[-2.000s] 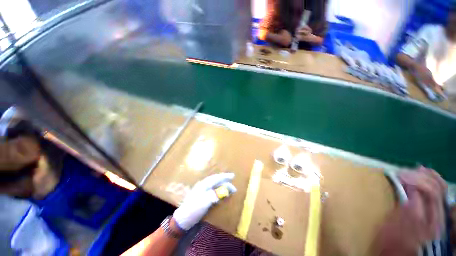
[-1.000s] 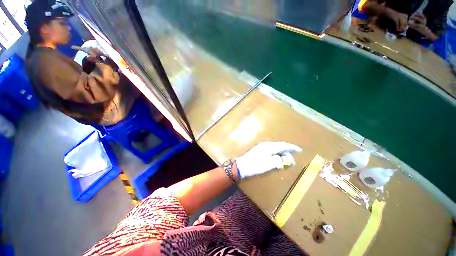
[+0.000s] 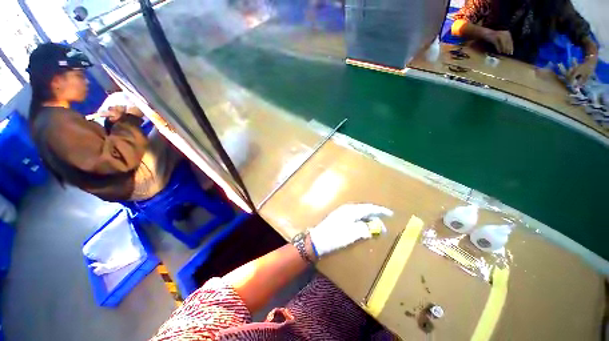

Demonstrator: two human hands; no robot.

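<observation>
My left hand (image 3: pixel 344 230), in a white knit glove, rests low over the bench's near edge, forefinger extended and apart from the thumb. A small yellow patch (image 3: pixel 375 228) shows at its fingertips; I cannot tell if it is tape. I see no part held. A thin dark rod (image 3: pixel 384 270) lies beside the left yellow tape strip (image 3: pixel 397 266). A small pale-topped pot (image 3: pixel 436 311) stands by dark stains between the strips. Small white sticks (image 3: pixel 459 253) lie below two white teardrop pieces (image 3: pixel 461 218). My right hand is out of view.
A green belt (image 3: pixel 427 126) runs behind the brown bench (image 3: pixel 294 220). A silver rod (image 3: pixel 304 163) lies left, by a clear upright screen (image 3: pixel 200 120). One person sits at left; another works across. A blue crate (image 3: pixel 117 263) is on the floor.
The view has swung left and down since the first frame, and my right hand has left it. The thin dark rod now lies by the tape. My left hand stays low over the bench.
</observation>
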